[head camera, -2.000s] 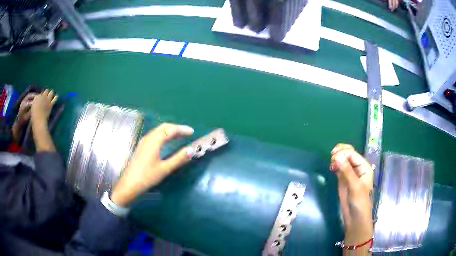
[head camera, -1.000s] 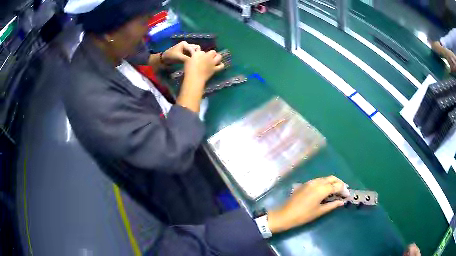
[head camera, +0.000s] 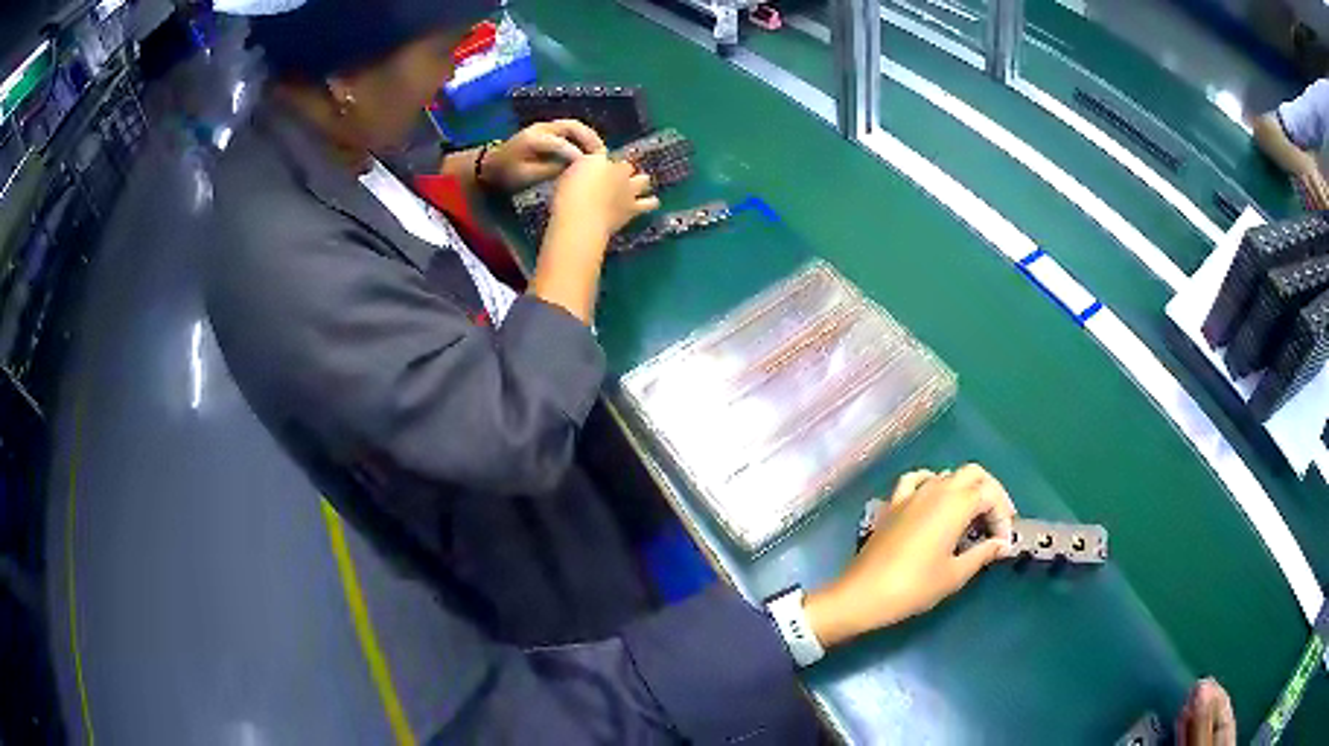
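Note:
My left hand [head camera: 926,561] is on a grey metal housing bar [head camera: 1071,544] with dark round holes, at the lower right of the view. Its fingers and thumb close around the bar's middle, and the bar shows on both sides of the hand. My right hand [head camera: 1207,719] is cut off by the bottom edge; only some fingers show. Beside it a bit of another grey bar [head camera: 1144,732] shows. Whether my right hand holds anything is hidden. A clear ribbed plastic tray [head camera: 794,401] with reddish lines lies beyond my left hand.
Another worker [head camera: 423,350] stands at left, hands over dark holed bars [head camera: 656,158]. A metal post [head camera: 857,73] rises from the bench. Dark stacked bars [head camera: 1275,299] stand on a white sheet at right. A blue box [head camera: 488,76] is at the back. Another person's arm [head camera: 1297,139] shows at upper right.
The view has swung left since the first frame, bringing the other worker into full view. Since the second frame, my left hand's fingers have shifted slightly on the bar, and more of my right hand shows.

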